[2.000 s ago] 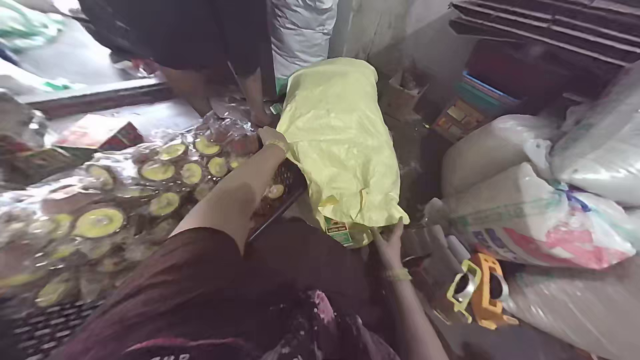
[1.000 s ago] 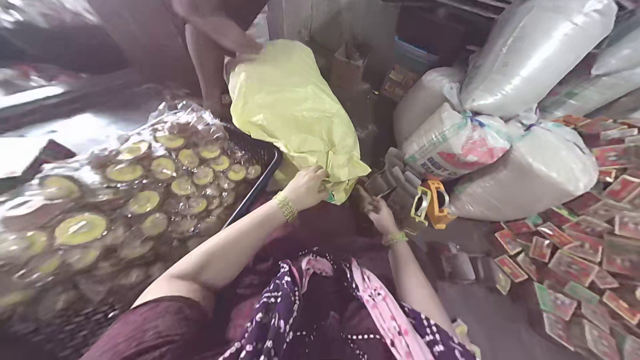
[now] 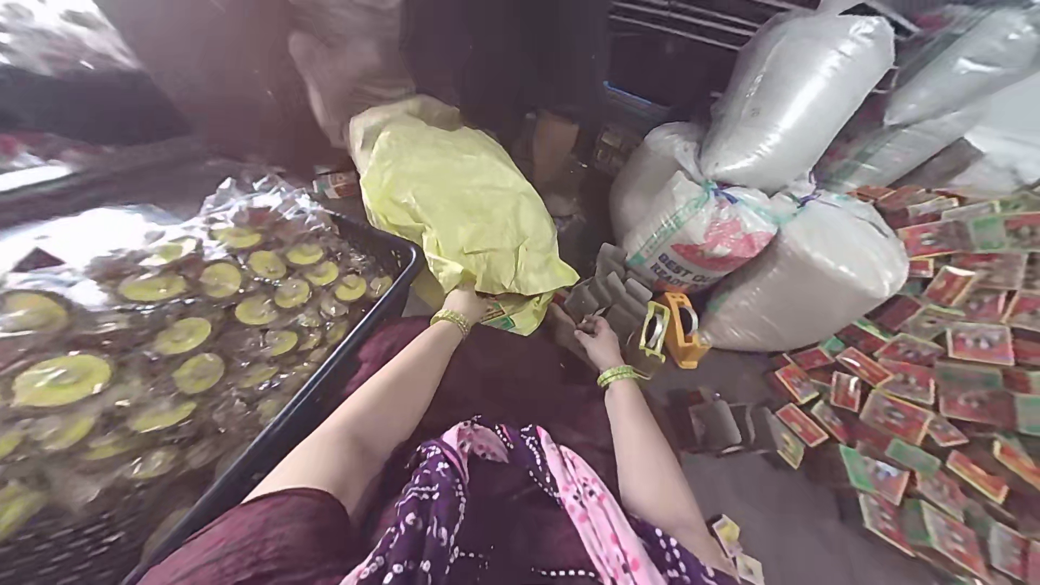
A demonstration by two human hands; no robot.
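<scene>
A large, full yellow plastic sack [image 3: 467,199] lies in front of me, its near end by my knees. My left hand [image 3: 465,307] grips the gathered near edge of this sack, where part of a printed packet [image 3: 497,313] shows. To the right of the sack, my right hand [image 3: 600,340] has its fingers pinched together near some grey-brown folded pieces [image 3: 613,292]; a small thin item seems to be between the fingertips, too small to name. A yellow tape dispenser [image 3: 653,329] and an orange tape dispenser [image 3: 685,329] stand just right of that hand.
At left is a dark plastic crate [image 3: 402,272] of plastic-wrapped items with round yellow labels. Stuffed white sacks [image 3: 800,97] and a printed sack [image 3: 703,236] stand at right. Many red and green printed packets [image 3: 894,414] cover the floor. Another person [image 3: 349,57] stands beyond the yellow sack.
My right hand has left the near end of the yellow sack, where it was two seconds ago, and is now beside the grey-brown pieces. My left hand has moved from the sack's side to its near edge.
</scene>
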